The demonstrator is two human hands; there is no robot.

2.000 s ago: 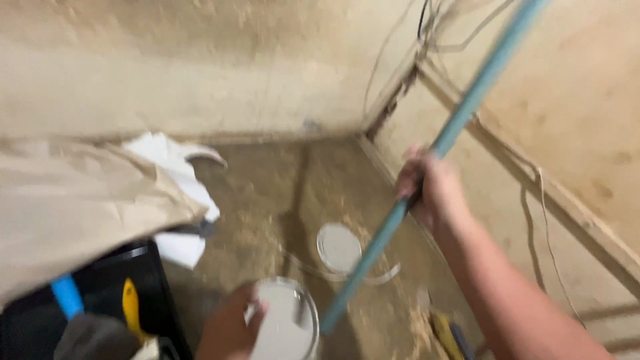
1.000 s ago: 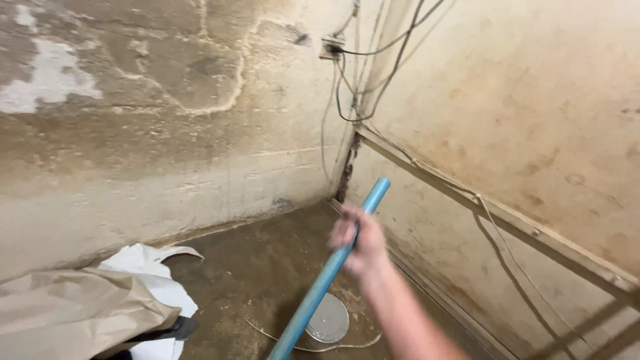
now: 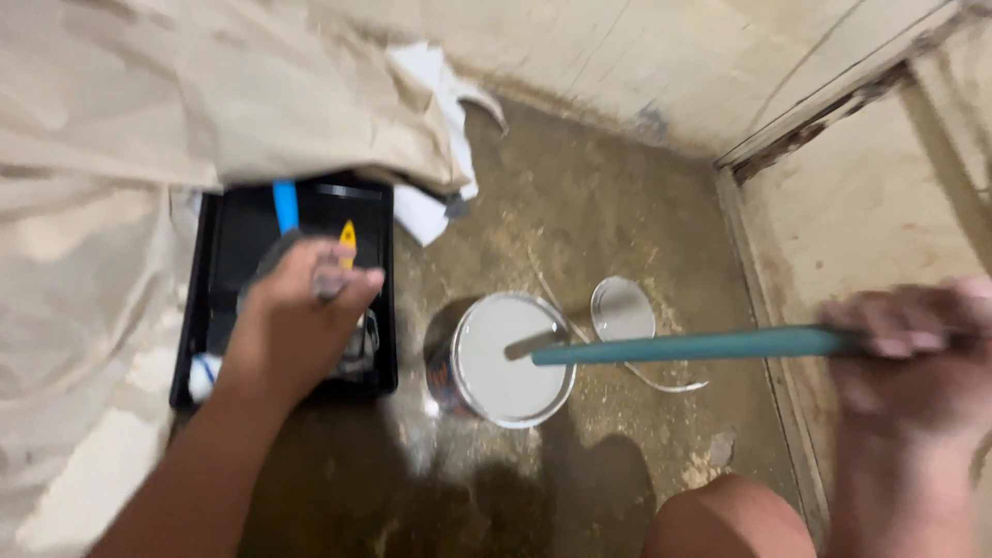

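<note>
My right hand [image 3: 914,349], blurred at the right edge, grips a blue-green pipe [image 3: 697,347]. The pipe's free end shows over an open can of white paint [image 3: 504,380]; whether it touches the paint I cannot tell. Above a black paint tray [image 3: 240,256], my left hand [image 3: 310,302] has its fingers partly curled, and whether it holds anything is unclear. In the tray lie a blue handle [image 3: 285,206], a yellow-handled tool [image 3: 348,235] and a white roller cover [image 3: 204,377] with a blue stripe.
A round lid [image 3: 622,308] lies on the floor right of the can, beside a thin pale strip [image 3: 666,386]. Beige sheeting [image 3: 294,116] covers the upper left, with white paper [image 3: 422,213] at its edge. Walls meet at the upper right. My knee [image 3: 728,519] shows below.
The view has swung down from the walls. The pipe, slanting upward one second ago, lies nearly level across the view. My left hand, out of view then, is over the tray.
</note>
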